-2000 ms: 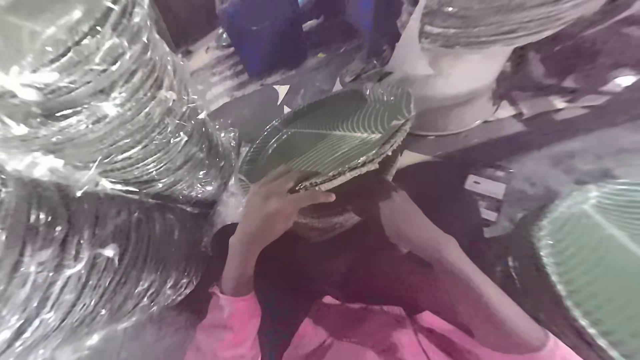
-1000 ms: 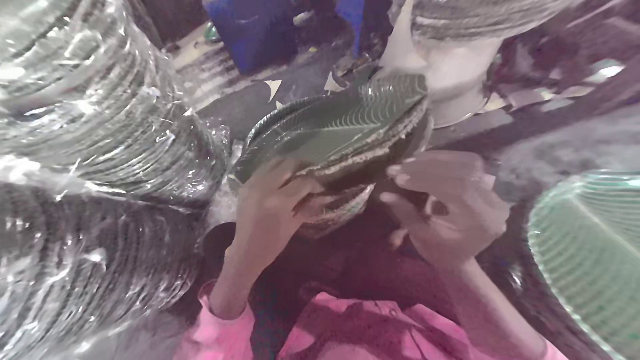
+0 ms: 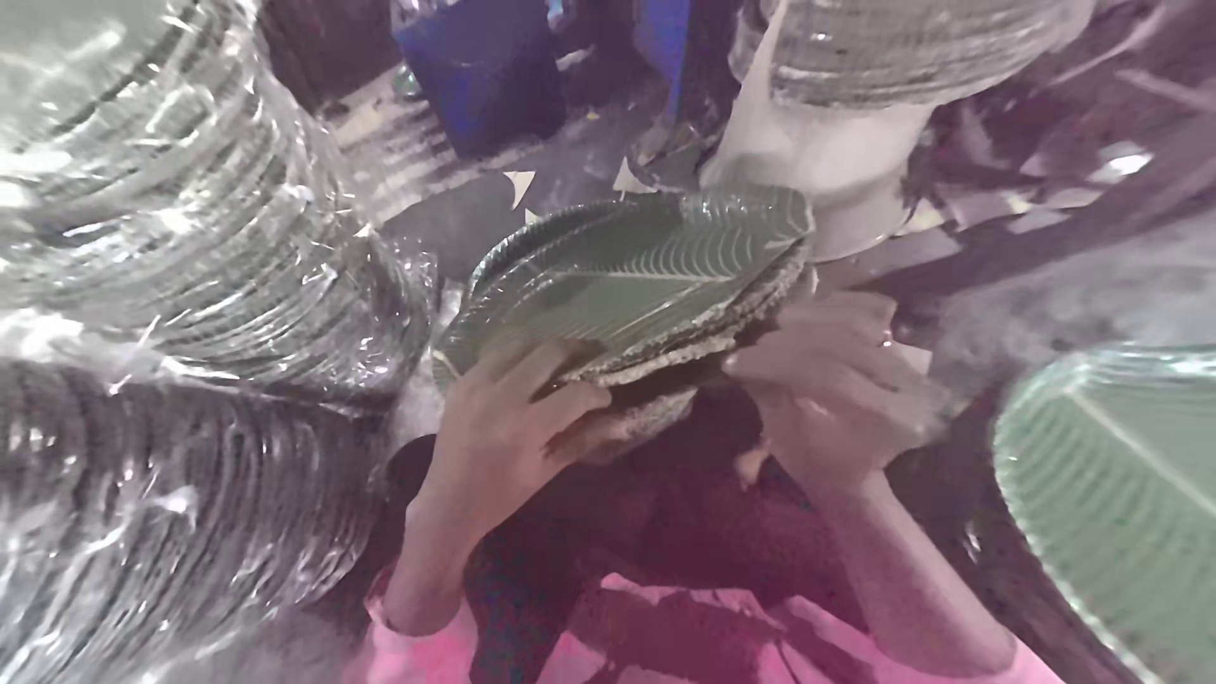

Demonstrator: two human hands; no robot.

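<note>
A stack of green leaf-patterned plates [image 3: 646, 275] lies tilted in front of me, with light, rough edges along its near side. My left hand [image 3: 513, 418] grips the stack's near left edge, its thumb over the rim and some fingers hidden. Off the stack's near right edge is my right hand [image 3: 836, 380], slightly blurred, its fingers curled and the fingertips close to the rim. Whether it pinches something thin is not clear. A small pale blurred shape shows just below it.
Tall stacks of plates in clear plastic wrap [image 3: 218, 218] stand at left. Another green leaf-patterned plate [image 3: 1121, 494] is at right. Behind are a white pedestal-like support [image 3: 826, 161] under a wrapped stack, a blue container [image 3: 484, 76] and pale scraps [image 3: 520, 185].
My right hand was at the stack's near right side two seconds ago and has come away to the right, its fingers now curled. My left hand keeps its hold on the stack.
</note>
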